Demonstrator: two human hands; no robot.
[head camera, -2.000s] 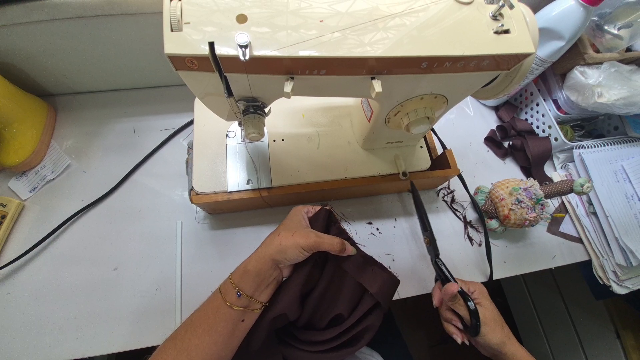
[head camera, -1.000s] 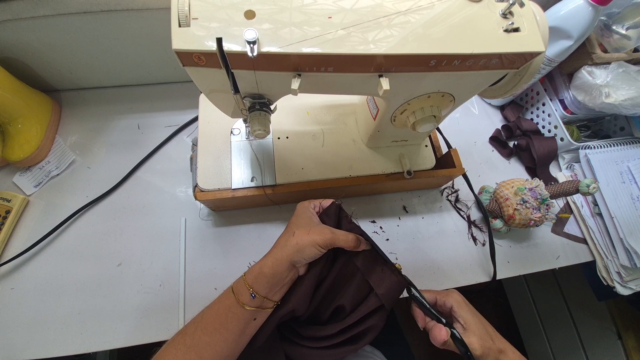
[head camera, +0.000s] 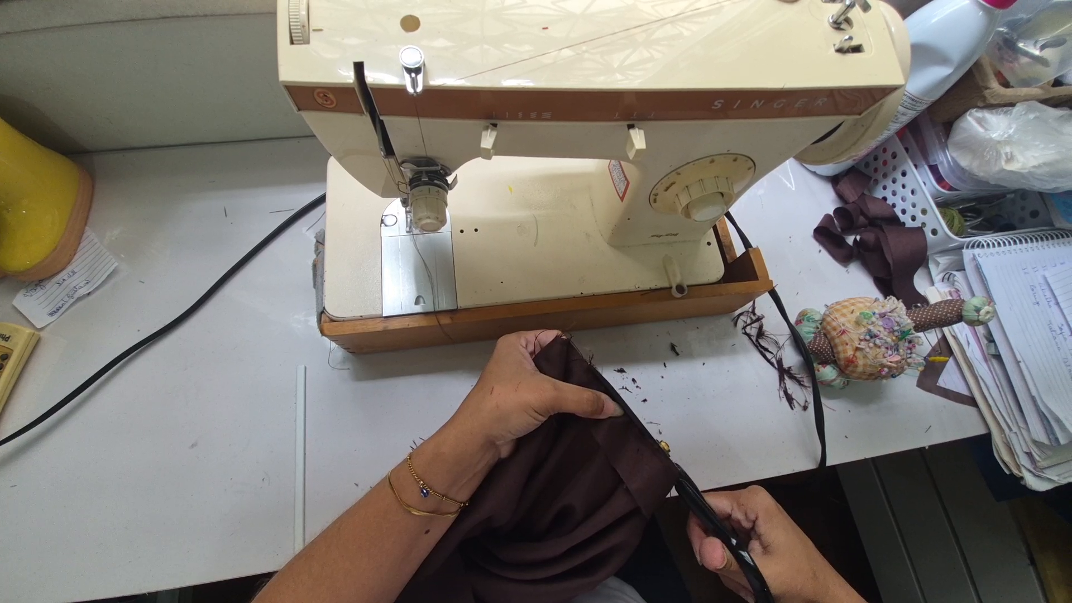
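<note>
My left hand pinches the upper corner of a dark brown fabric piece, thumb on top, just in front of the sewing machine. Black-handled scissors are in my right hand, at the lower right. Their blades lie along the fabric's right edge and point up-left toward my left hand; the handles look closed together. Folds of the fabric hang below the table's front edge. Behind my hands stands a cream Singer sewing machine in a wooden base, with thread hanging near its needle plate.
Thread scraps and a black cord lie right of the machine. Farther right are a patterned fabric pincushion, brown fabric strips, a white perforated basket and spiral notebooks. A yellow object stands at left.
The scissors, held apart from the fabric two seconds ago, have moved left and now lie along its edge. My left hand keeps its grip on the corner.
</note>
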